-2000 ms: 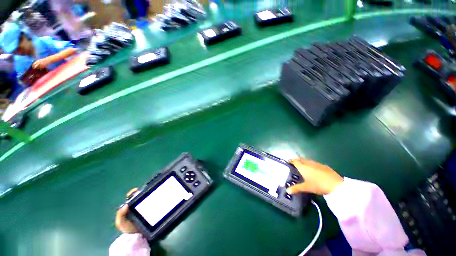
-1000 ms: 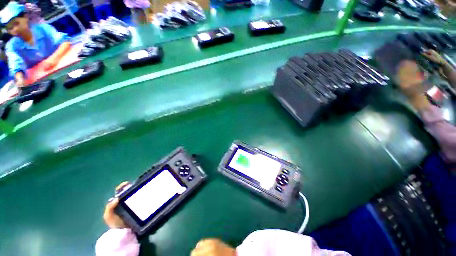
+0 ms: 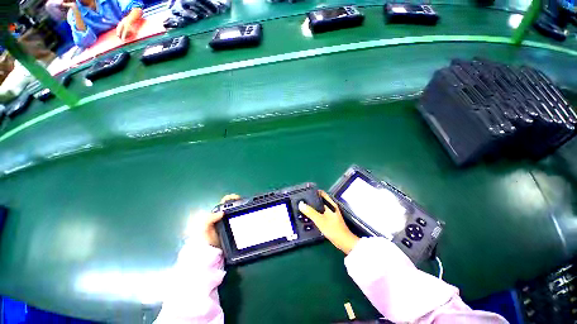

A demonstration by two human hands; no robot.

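A dark grey handheld unit (image 3: pixel 261 226) with a lit white screen lies roughly level in front of me. My left hand (image 3: pixel 216 223) grips its left end, fingers over the top corner. My right hand (image 3: pixel 326 221) is at its right end, with the thumb on the round keypad and a finger at the top edge. A second handheld unit (image 3: pixel 384 212) lies tilted just to the right, its screen white with glare and its keypad uncovered. A white cable (image 3: pixel 439 266) runs from its lower right end.
A block of stacked units (image 3: pixel 500 114) stands at the right. Beyond the green rail (image 3: pixel 268 59), spaced units (image 3: pixel 236 37) lie along the far line. A person in blue (image 3: pixel 101 19) is at the upper left. A tiny cream strip (image 3: pixel 350 311) lies near the bench edge.
The left unit has turned closer to level. My right hand has moved from the right unit, past the bench's near side, onto the left unit's keypad. The view has shifted.
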